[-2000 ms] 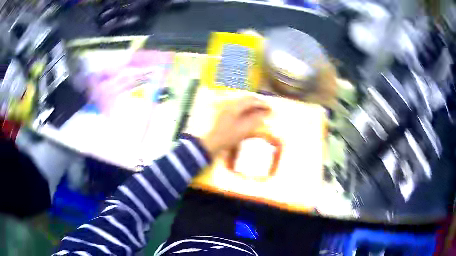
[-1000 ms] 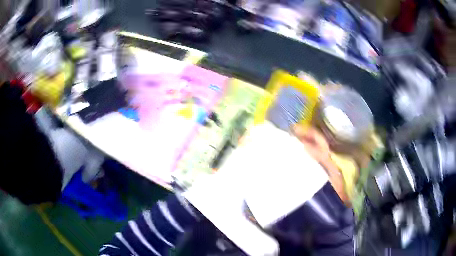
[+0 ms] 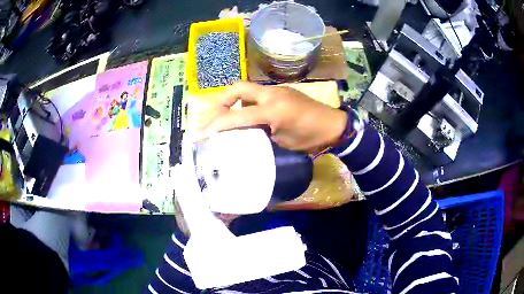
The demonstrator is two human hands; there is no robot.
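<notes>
The white housing (image 3: 244, 172) is tilted up over the pad's near edge, its round end raised and its side bar and flat crossbar (image 3: 247, 258) over my lap. A glossy black cup (image 3: 294, 175) sticks out on its right side. My right hand (image 3: 281, 115) lies over the top of the round end, fingers bent against its upper rim; its fingertips are blurred. My left hand (image 3: 181, 217) is mostly hidden behind the housing's left side, with only a sliver of skin showing as it holds the unit. The cream pad (image 3: 324, 92) lies under and behind it.
A yellow tray (image 3: 193, 63) of small screws and a clear round tub (image 3: 287, 54) with a thin stick stand beyond the pad. Metal fixtures (image 3: 413, 86) stand at right. A blue crate (image 3: 480, 229) is at lower right. Pink printed paper (image 3: 115, 166) lies at left.
The white housing, with its black cup, is now up in front of me in my hands. My right hand has come over its top. The view has turned and is sharper.
</notes>
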